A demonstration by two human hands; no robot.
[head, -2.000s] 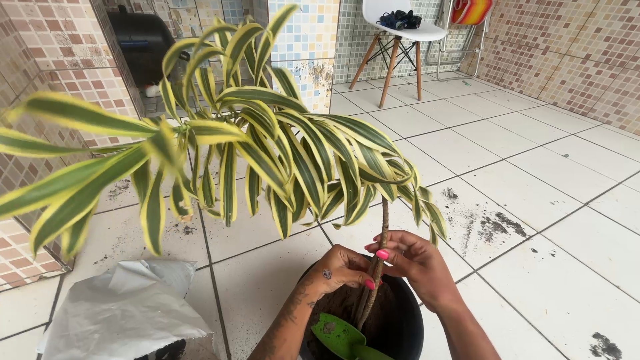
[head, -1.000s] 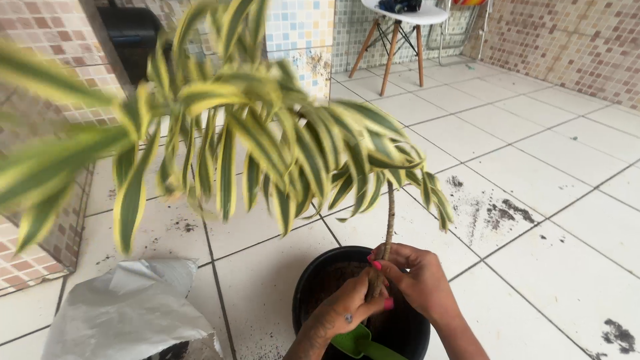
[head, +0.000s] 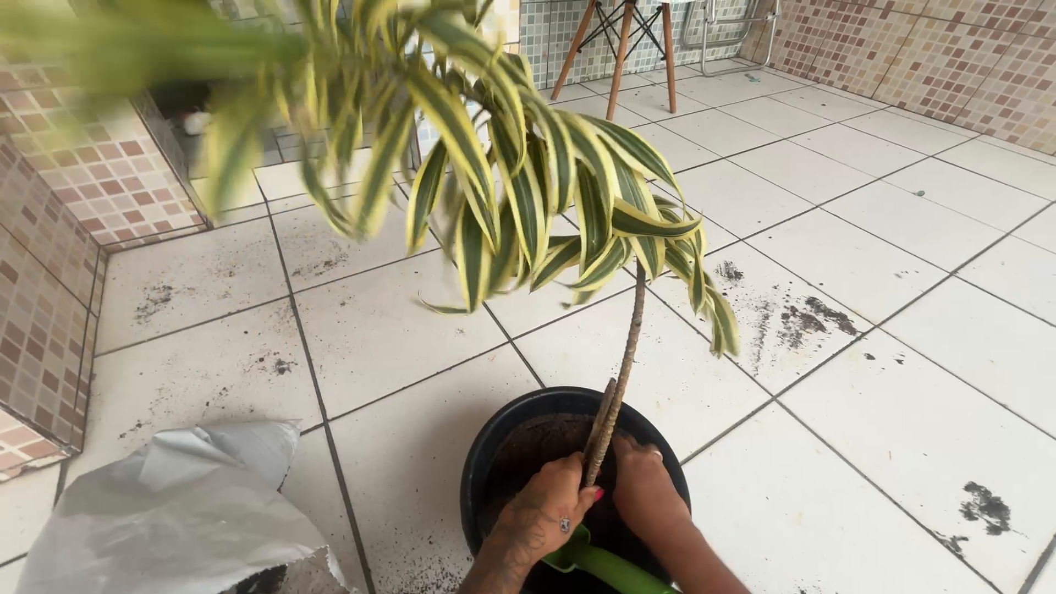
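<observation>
A plant with yellow-edged green leaves [head: 528,190] leans left from its thin woody stem [head: 631,346], which rises out of a black plastic pot [head: 474,487]. Beside the stem stands a short stick or second stem [head: 601,417]. My left hand [head: 549,503] is closed around the stem's lower part inside the pot. Just right of the stem, my right hand [head: 643,478] reaches down to the soil [head: 536,441]; its fingertips are hidden. A green plastic scoop or trowel [head: 606,565] lies in the pot, under my left hand and wrist.
At the lower left a torn grey plastic bag [head: 173,511] with dark soil rests on the tiled floor [head: 412,421]. Soil is scattered [head: 808,322] to the right. Wooden chair legs [head: 620,62] and a folded metal frame [head: 771,37] stand behind, near mosaic-tiled walls [head: 973,74].
My right hand has let go of the stem and moved down into the pot. My left hand remains on the stem, lower down. The view has tilted downward.
</observation>
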